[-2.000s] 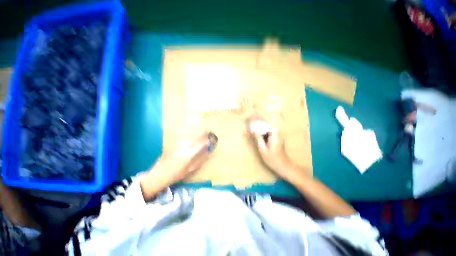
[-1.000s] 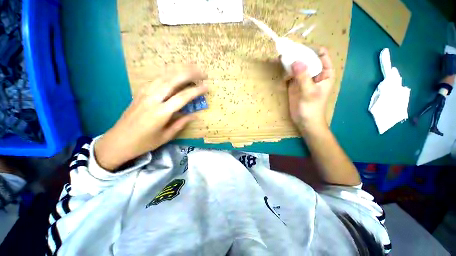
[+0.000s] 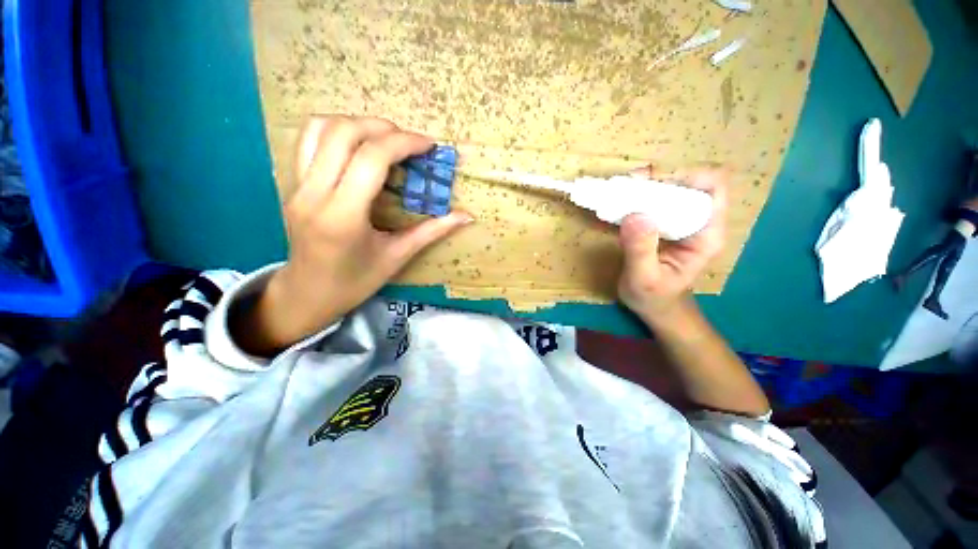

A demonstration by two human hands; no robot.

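Note:
A dark blue-grey moulded part [image 3: 429, 181] with raised squares is held between the fingers and thumb of my left hand [image 3: 349, 198], just above the cardboard mat [image 3: 504, 97]. My right hand [image 3: 676, 241] grips a white glue bottle [image 3: 649, 204], tilted sideways. Its long pale nozzle points left and its tip is at or very near the upper right edge of the part. Whether the tip touches the part, I cannot tell.
The blue bin [image 3: 80, 161] stands at the left. White slivers [image 3: 729, 50] lie on the mat's upper right. A loose cardboard strip [image 3: 886, 48], a crumpled white rag or glove [image 3: 861, 231] and a slim dark figure [image 3: 948, 261] on white paper [image 3: 920, 335] are at the right.
The bottle has turned so its nozzle points left, and has come down towards the part. My left hand has raised the part and shows its gridded face. The view has shifted nearer the mat's front.

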